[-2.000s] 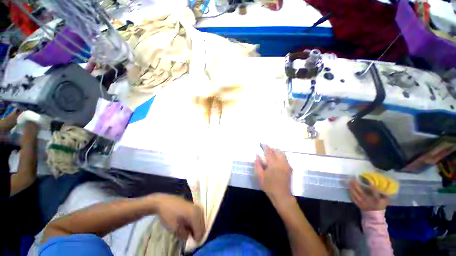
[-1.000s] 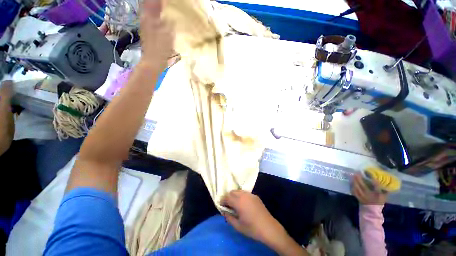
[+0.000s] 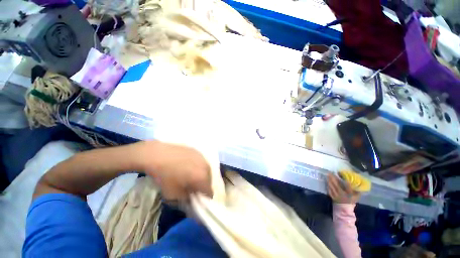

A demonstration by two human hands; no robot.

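Note:
A cream cloth panel [image 3: 252, 216] runs from the table's front edge down over my lap to the lower right; it is partly blurred. My left hand [image 3: 184, 174] grips its upper part at the table edge. My right hand cannot be made out; the cloth covers the area at the lower right. The white sewing machine head [image 3: 343, 95] with a blue stripe stands right of the cloth. Its presser foot and needle area [image 3: 306, 126] has no cloth under it. More cream cloth [image 3: 176, 30] lies heaped at the back of the table.
A child's hand [image 3: 339, 190] touches yellow discs [image 3: 354, 181] at the ruler-marked table edge [image 3: 262, 164]. A black phone-like object [image 3: 359, 144] lies right of the needle. A tied cord bundle [image 3: 48, 98] and grey motor [image 3: 63, 40] are at left. Small dark snips-like thing [image 3: 260, 133] lies on the table.
My left hand has come down from the back of the table to its front edge. The cloth has been pulled off the tabletop towards my lap and the right. My right hand has gone from sight.

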